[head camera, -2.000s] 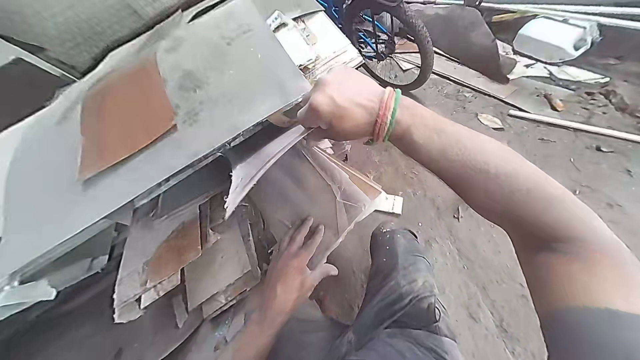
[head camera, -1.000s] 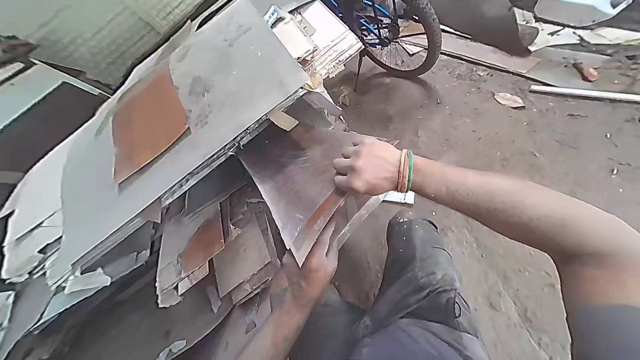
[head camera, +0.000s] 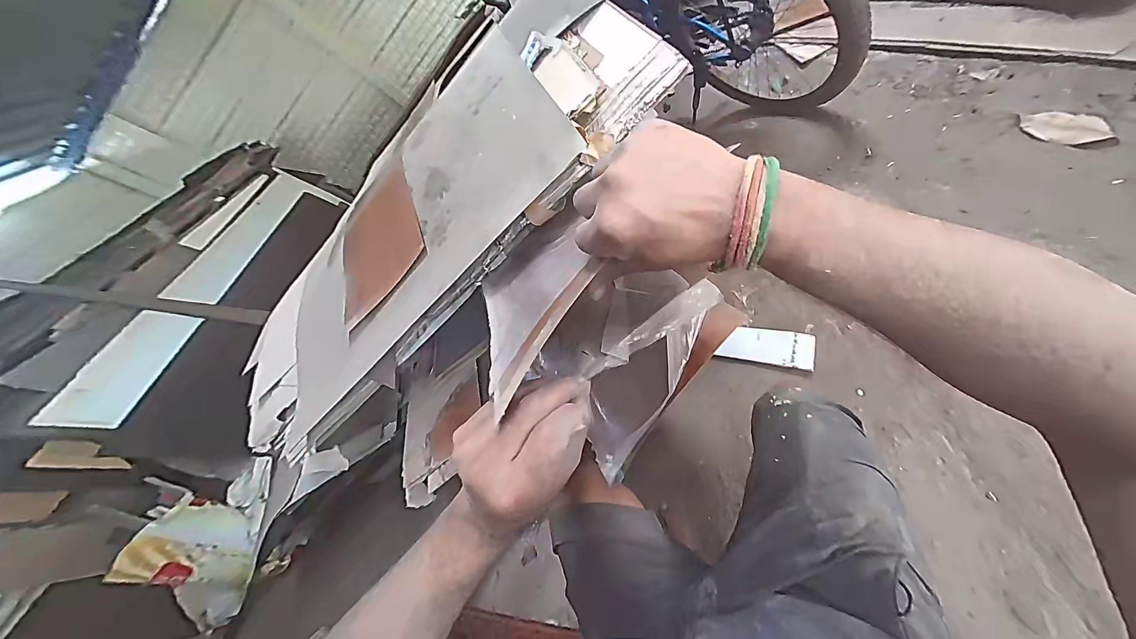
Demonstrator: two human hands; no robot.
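My right hand, with red and green bands at the wrist, grips the upper edge of a thin, bent sheet with a pale film-like face. Below it, my left hand is closed on the lower part of the same sheet. Torn, partly clear plastic film hangs just right of the left hand, over brown sheet material. Beside the hands rises a tilted stack of large grey sheets, with a brown rectangular piece lying on top. The fingertips of both hands are partly hidden.
A bicycle wheel stands at the top right, beyond the stack. On the dirt floor lie a white strip and a flat pale scrap. Long pale panels and crumpled printed wrapping are at the left. My knees are below.
My right hand has moved up the sheet toward the stack's corner, compared with a second ago. Clear film now shows beside the hands. The view has shifted to take in more of the left side.
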